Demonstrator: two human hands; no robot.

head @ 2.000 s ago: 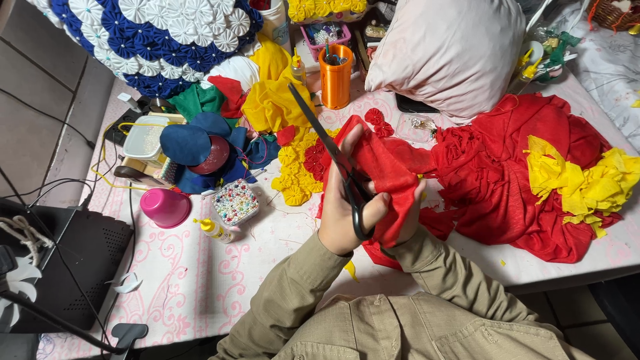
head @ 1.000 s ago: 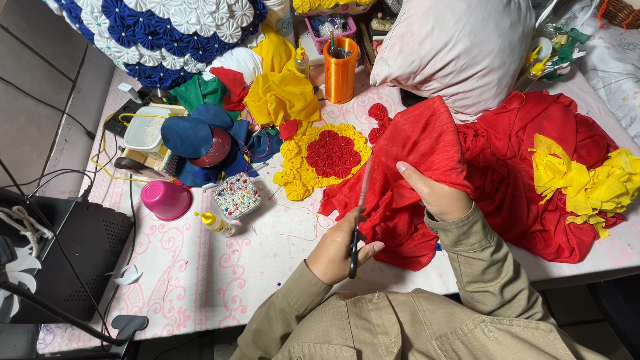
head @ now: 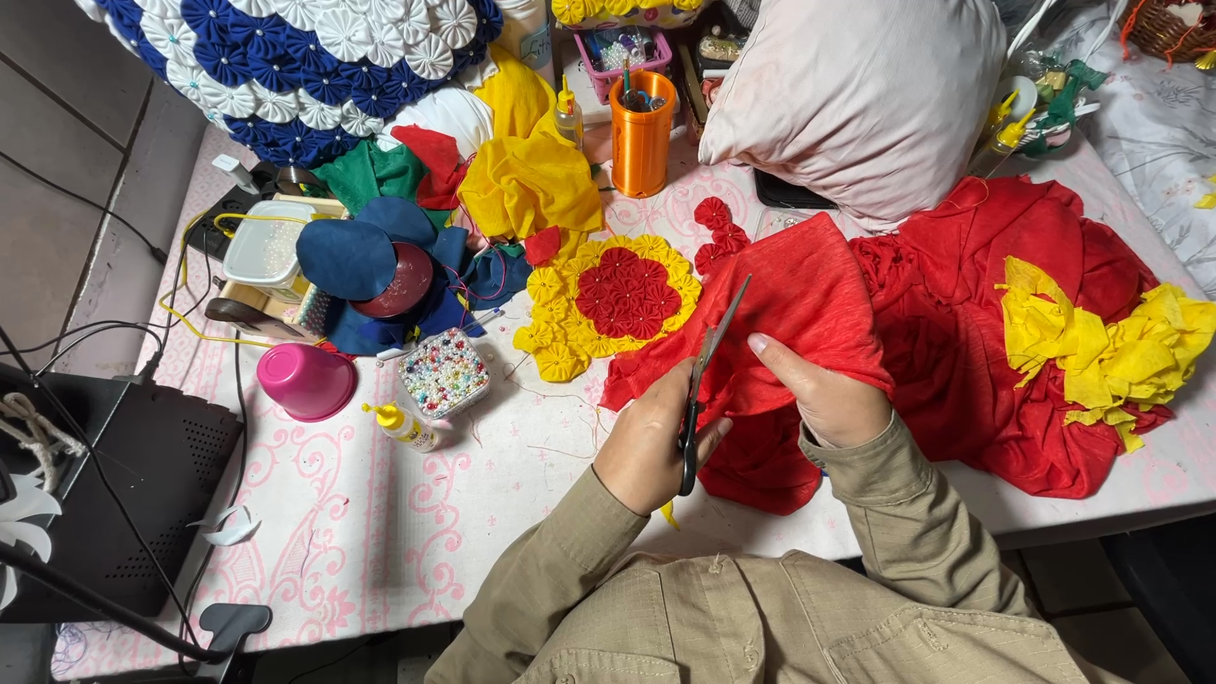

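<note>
My left hand is closed around the black handles of a pair of scissors, whose blades point up and away over red fabric. My right hand holds a raised piece of that red fabric, thumb on top, fingers hidden under it. Just left of the fabric lies a round of yellow and red fabric yo-yos, with small red yo-yos above. A heap of red cloth bearing crumpled yellow fabric spreads to the right.
Left of my hands are a bead box, a glue bottle, a pink cup and blue fabric circles. Behind stand an orange pen holder and a pale cushion. A black metal box sits at the left edge.
Two seconds ago my hands were close together at the fabric; they have moved apart. The red fabric has opened out, and the yellow and red yo-yo round shows more fully.
</note>
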